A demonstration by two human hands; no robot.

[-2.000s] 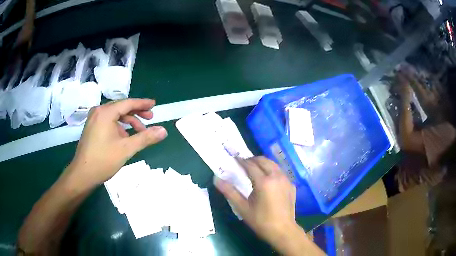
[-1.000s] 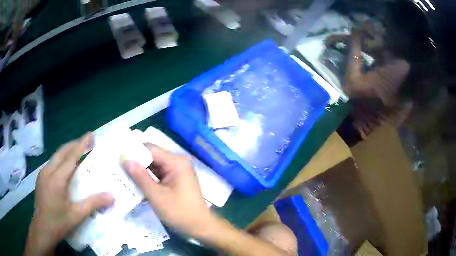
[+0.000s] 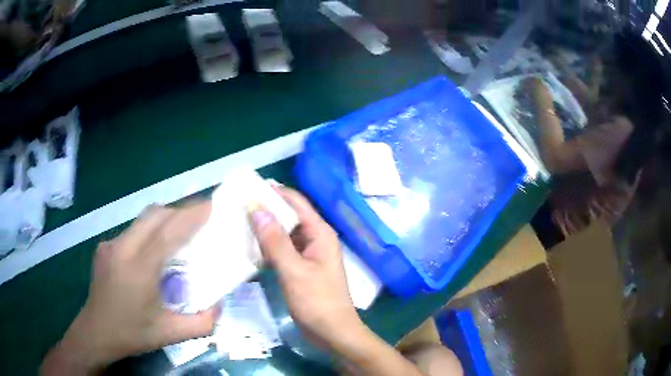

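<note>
A white printed sheet or flat white paper piece (image 3: pixel 228 235), with a purple oval at its lower left, is held up between my hands. My left hand (image 3: pixel 140 279) grips its left and lower edge and is blurred. My right hand (image 3: pixel 309 264) pinches its right side between thumb and fingers. Loose white leaflets (image 3: pixel 246 323) lie on the green worktop below. Another white sheet (image 3: pixel 360 283) lies partly behind my right hand, beside the blue tote (image 3: pixel 382 272). The tote holds clear shiny pieces and a white stack of cards (image 3: pixel 375 169).
Foam-pouched products (image 3: pixel 55 161) stand at the left on the green belt. Slim white boxes (image 3: pixel 213 48) lie on its far part. A pale strip (image 3: pixel 147 187) divides belt and worktop. An open carton (image 3: pixel 588 294) with a small blue bin (image 3: pixel 463 341) is at lower right. A person (image 3: pixel 596 154) works at right.
My hands have left the tabletop positions and come together on the white sheet, now raised with its purple oval showing. The view has swung right, so the tote appears further left than at first.
</note>
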